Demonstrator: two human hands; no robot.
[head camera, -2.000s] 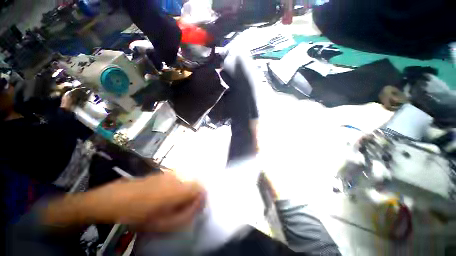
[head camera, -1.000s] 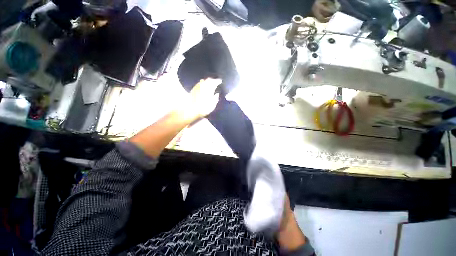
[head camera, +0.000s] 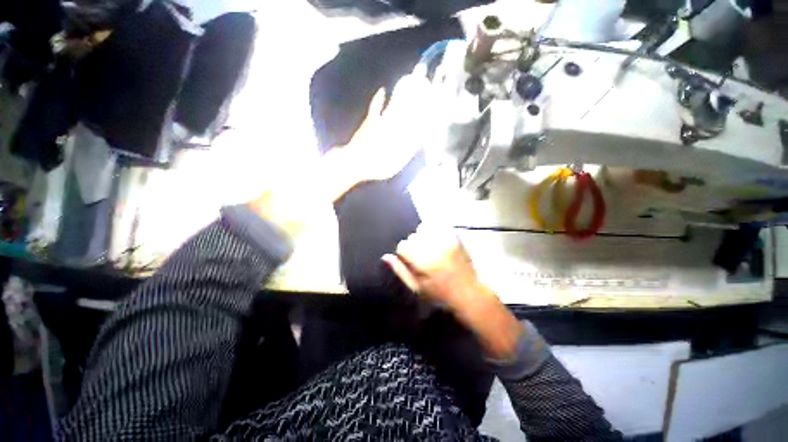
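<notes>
A black garment panel (head camera: 371, 229) lies on the white table left of the needle area, and its lower end hangs over the front edge. My left hand (head camera: 384, 134) lies on the panel's upper part, fingers pointing to the machine head, washed out by glare. My right hand (head camera: 441, 263) is at the panel's right side below the needle area, with thumb and fingers on a white piece and the cloth's edge. The white sewing machine (head camera: 622, 104) stands at the right. Glare hides the fingertips and the presser foot.
Scissors with yellow and red loops (head camera: 581, 205) lie under the machine arm. Black cut pieces (head camera: 130, 86) and pale ones lie at the left. A printed ruler (head camera: 596, 280) runs along the front table edge. A blue curve (head camera: 441, 52) shows beside the machine head.
The view has shifted right. My left hand has moved to the machine head, and my right hand has risen from the lap to the table. The black cloth now lies spread beside the needle area.
</notes>
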